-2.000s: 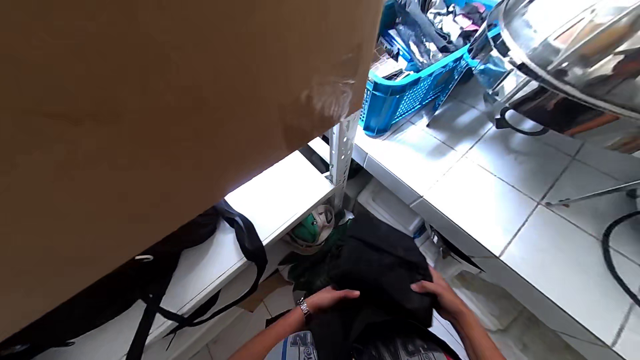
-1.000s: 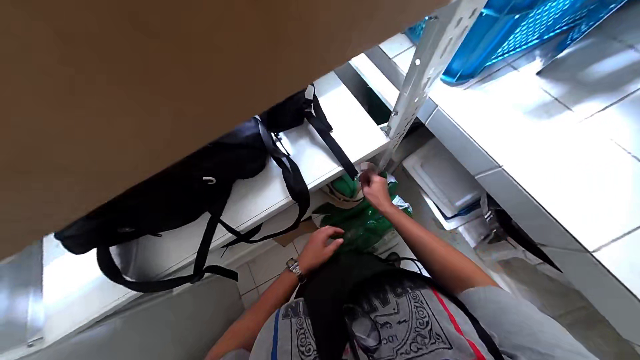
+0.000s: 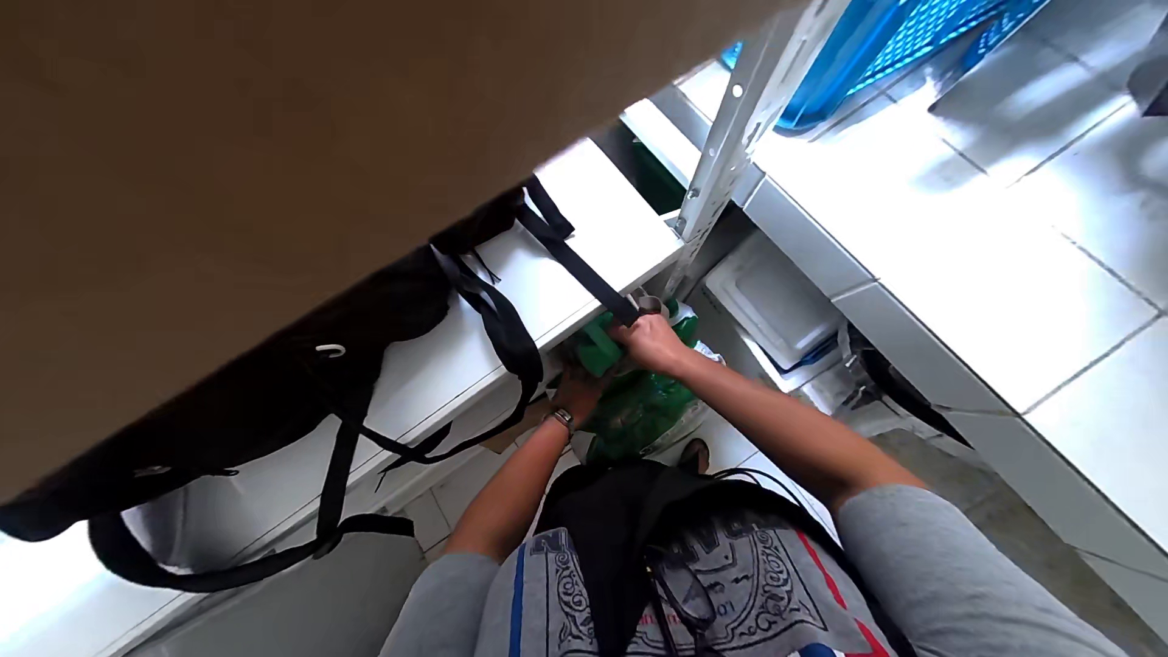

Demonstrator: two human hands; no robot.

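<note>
My right hand (image 3: 652, 340) is at the mouth of a green plastic bag (image 3: 639, 411) below the shelf edge, its fingers closed near the end of a black strap (image 3: 584, 274); what it grips is not clear. My left hand (image 3: 578, 391), with a wristwatch, reaches to the left side of the same bag, partly in shadow beneath the shelf. Green material (image 3: 598, 349) shows between the hands. A black fabric item (image 3: 630, 520) lies against my body. Black bags (image 3: 301, 392) with hanging straps rest on the white shelf (image 3: 438, 356).
A large cardboard box (image 3: 319, 137) fills the upper left, close to the camera. A perforated metal post (image 3: 730, 137) stands at the shelf corner. On the right are a tiled ledge (image 3: 967, 265), a blue plastic crate (image 3: 849, 64) and a white lidded container (image 3: 776, 297).
Two seconds ago both hands were on the black fabric item; now they are at the green bag. Since one second ago my left hand has moved forward to the bag. The view has shifted.
</note>
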